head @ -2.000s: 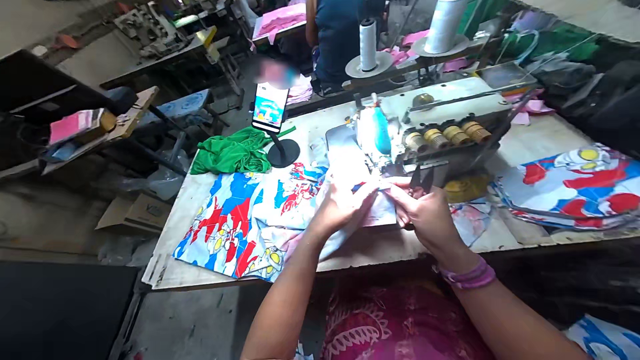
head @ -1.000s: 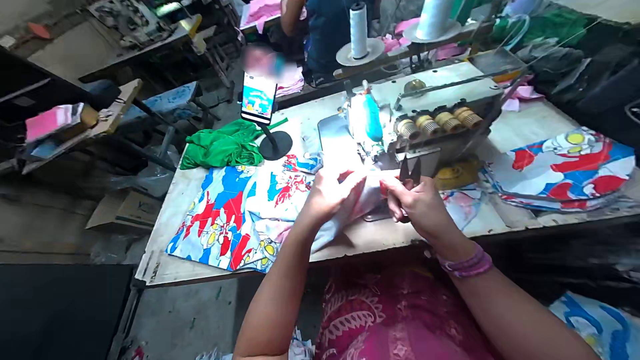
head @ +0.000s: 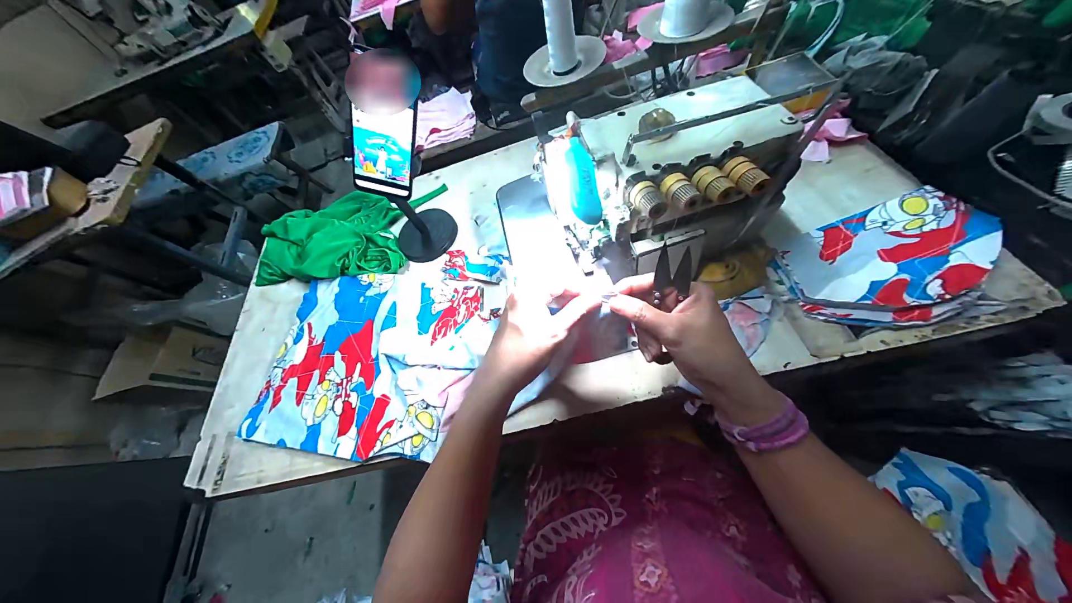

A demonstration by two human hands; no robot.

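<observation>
My left hand (head: 536,331) pinches the edge of a piece of printed fabric (head: 548,381) just in front of the presser foot of an overlock sewing machine (head: 703,126). Close by on the right, my right hand (head: 682,331) has thread snips (head: 672,276) in its palm, blades pointing up, while its thumb and forefinger meet the fabric edge near my left fingertips. Glare from the machine lamp hides the exact grip. Printed fabric in blue, red and white (head: 335,368) lies on the table to the left. A stack of cut printed pieces (head: 904,251) is at the right.
Green cloth (head: 331,239) lies beside a phone (head: 383,151) on a round-based stand (head: 427,235). Thread cones (head: 563,42) stand behind the machine. A cardboard box (head: 167,360) is on the floor at left. More printed fabric (head: 980,519) sits low at right. Part of another person (head: 511,50) shows behind.
Both hands stay at the front of the machine with fingertips together at the fabric edge. The snips remain in my right hand, their blades now more upright and apart.
</observation>
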